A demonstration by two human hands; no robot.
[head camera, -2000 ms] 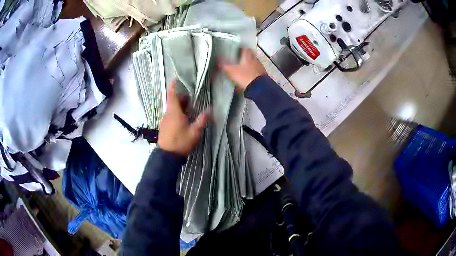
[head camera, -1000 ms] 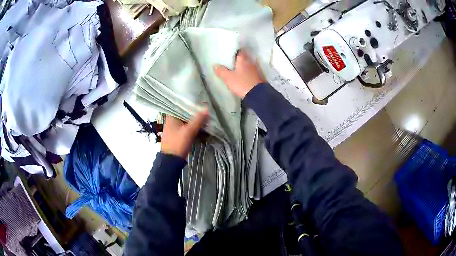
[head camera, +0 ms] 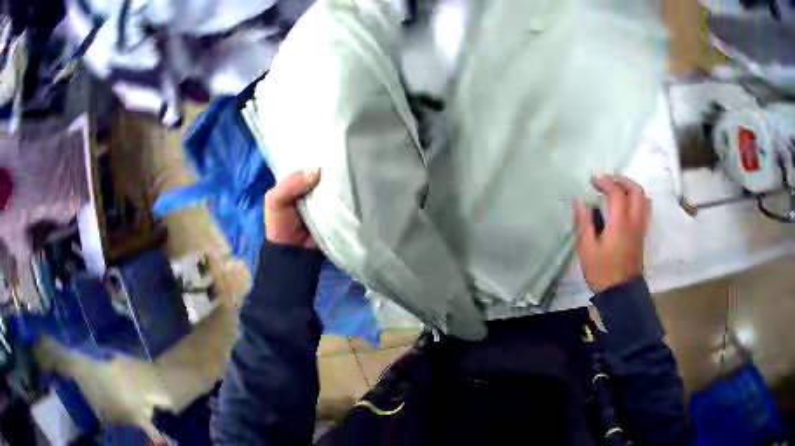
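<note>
A thick stack of pale grey-green garment pieces [head camera: 532,131] spreads across the middle of the view, partly folded and blurred, its lower edge close to my body. My left hand [head camera: 292,209] grips the left edge of the pieces, thumb on top and fingers underneath. My right hand [head camera: 614,228] is at the right edge of the pieces with its fingers apart; whether it touches the cloth is hard to tell.
The white table [head camera: 697,248] extends right, with a sewing machine [head camera: 748,148] at the far right. A blue plastic bag [head camera: 228,165] is beside the left hand. Light blue-white pieces [head camera: 131,39] lie at upper left. A blue crate [head camera: 737,405] stands at lower right.
The view has shifted left. The pieces are spread wider and nearer, and their left part is lifted and folded in my left hand. My right hand has moved right, off the middle of the cloth.
</note>
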